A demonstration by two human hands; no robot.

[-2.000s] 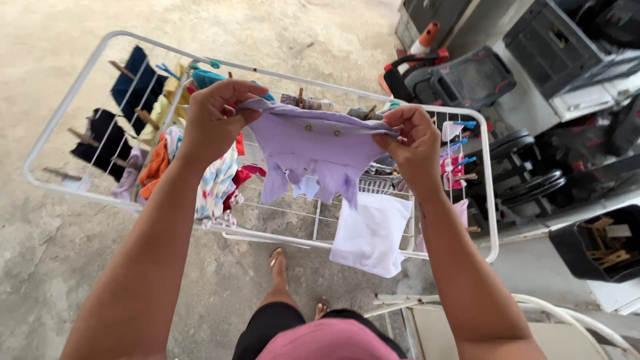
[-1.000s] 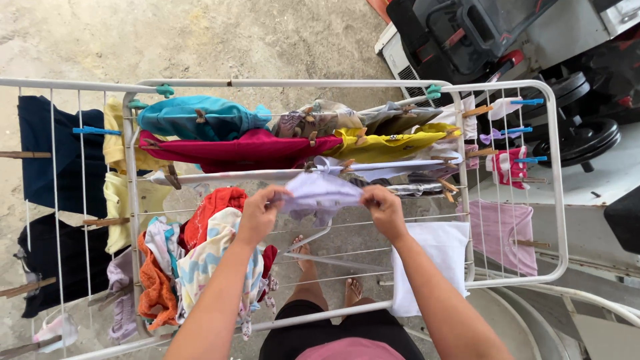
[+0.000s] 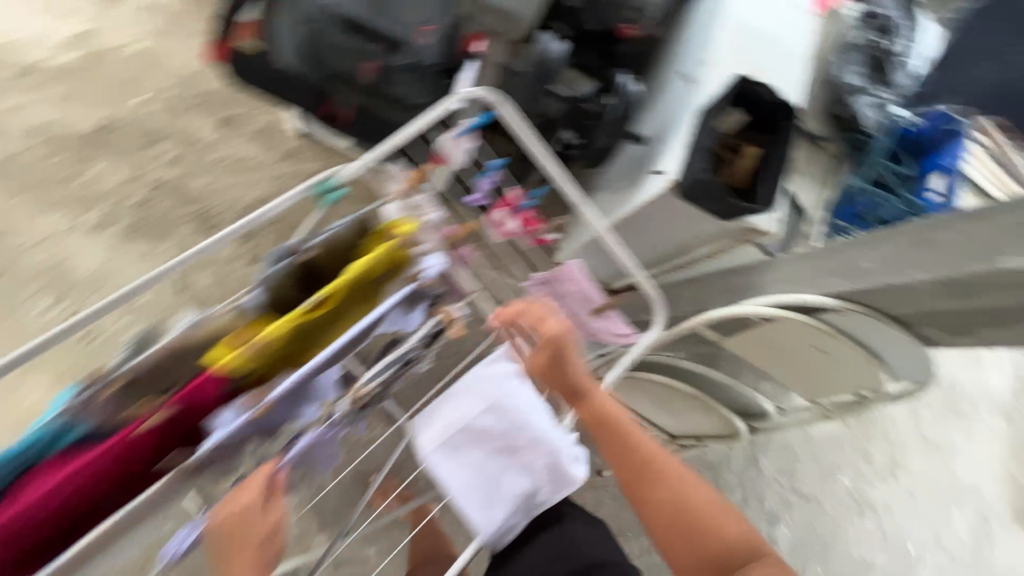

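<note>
My left hand (image 3: 248, 520) is closed on a small lavender garment (image 3: 316, 448), which shows on both sides of the fingers, low over the drying rack. Over the top corner of a folded white cloth (image 3: 500, 440) is my right hand (image 3: 540, 340), its fingers bent; blur hides whether they grip anything. The white cloth hangs on the wires of a white metal drying rack (image 3: 552, 168). A pink cloth (image 3: 584, 304) hangs just beyond my right hand. Yellow (image 3: 320, 312), crimson (image 3: 120, 456) and teal (image 3: 40, 440) clothes hang along the rack to the left.
Blue clothes pegs (image 3: 496, 164) hold small items at the rack's far end. A black container (image 3: 740, 148) with wooden-looking pieces stands beyond it, near a blue crate (image 3: 904, 176). White-framed folded chairs (image 3: 792, 352) lean at the right. My legs are below the rack.
My right hand has left the lavender garment, which both hands held before, and is now by the white cloth. The left hand still has the garment, now lower. The view has swung right and tilted.
</note>
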